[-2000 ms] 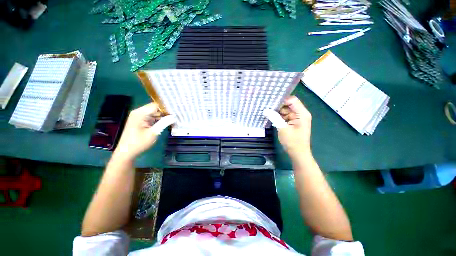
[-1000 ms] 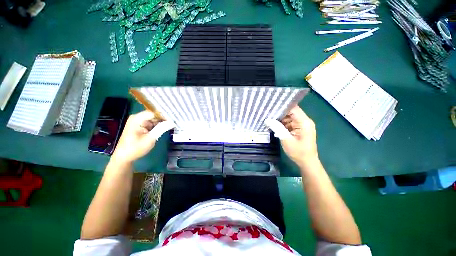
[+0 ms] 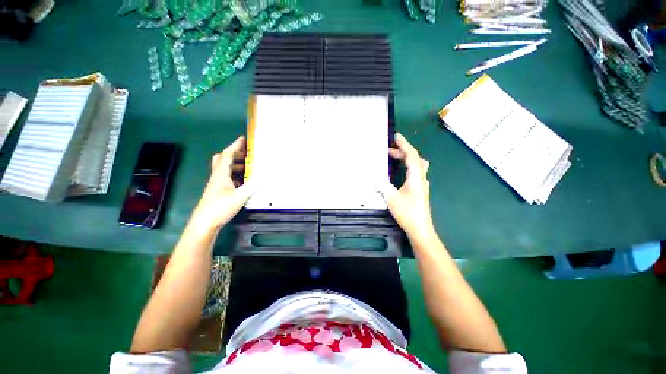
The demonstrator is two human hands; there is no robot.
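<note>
A white PCB panel (image 3: 318, 150) with an orange-brown strip on its left edge lies flat or nearly flat over the ribbed black base (image 3: 323, 66). Its surface looks washed out. My left hand (image 3: 228, 182) grips the panel's left edge, thumb on the near left corner and fingers at the side. My right hand (image 3: 410, 186) grips the right edge the same way. The thumbs have white coverings that blend with the panel. The fingertips under the panel are hidden.
Left are a thick panel stack (image 3: 55, 139) and a smartphone (image 3: 149, 184). Right is a fanned panel stack (image 3: 507, 139). Beyond lie green PCB strips (image 3: 219, 36), white-and-tan strips (image 3: 504, 18) and a grey-green strip bundle (image 3: 610, 66). A scrap box (image 3: 212, 314) sits below the table edge.
The panel was tilted up with its far edge raised and wide; it now lies down over the base. Both hands have moved inward with it, still holding its sides.
</note>
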